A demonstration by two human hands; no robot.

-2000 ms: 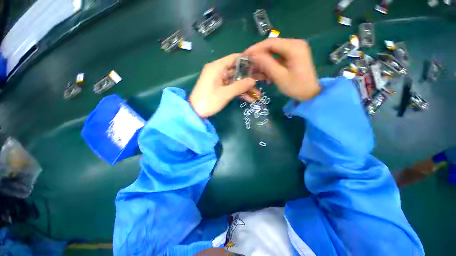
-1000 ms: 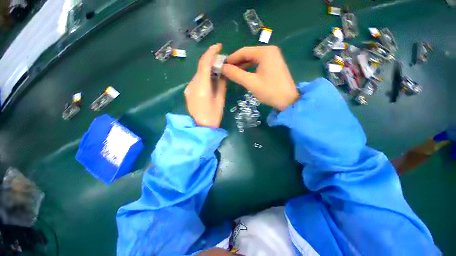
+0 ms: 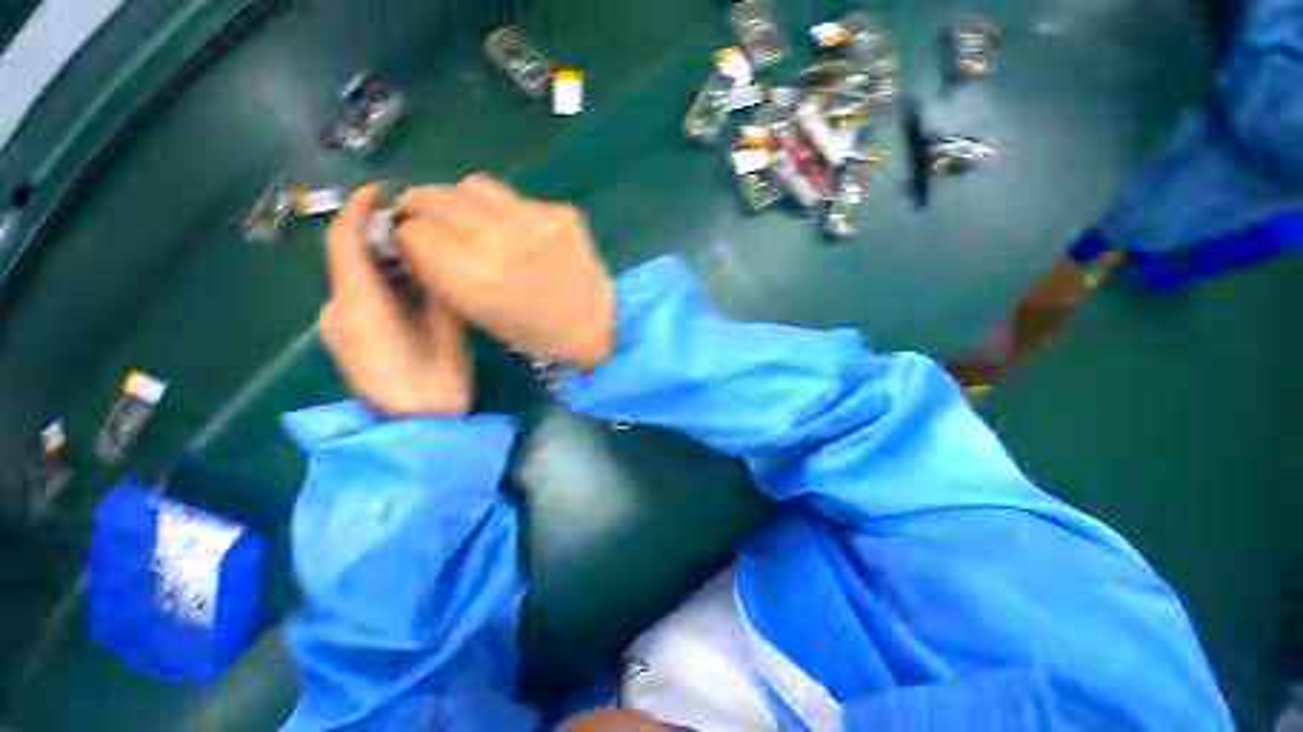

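Observation:
A small silver-grey device housing point(image 3: 383, 236) is held upright between my hands, left of the view's middle. My left hand point(image 3: 386, 322) grips it from the left and below. My right hand point(image 3: 512, 265) is closed over its right side, fingertips at the housing's top; whether they pinch a small part is hidden and blurred. A few white gaskets point(image 3: 549, 375) show beside my right cuff; the rest of their heap is hidden behind my right hand and sleeve.
A blue bin point(image 3: 126, 579) with white bits stands at lower left. Loose units point(image 3: 365, 117) lie along the far and left side. A unit pile point(image 3: 815, 136) lies at upper right. Another person's blue sleeve point(image 3: 1215, 172) and hand point(image 3: 1032, 318) are at right.
The view has swung right, so everything sits further left in it. My right hand has closed more over the housing, and its sleeve now covers most of the gasket heap.

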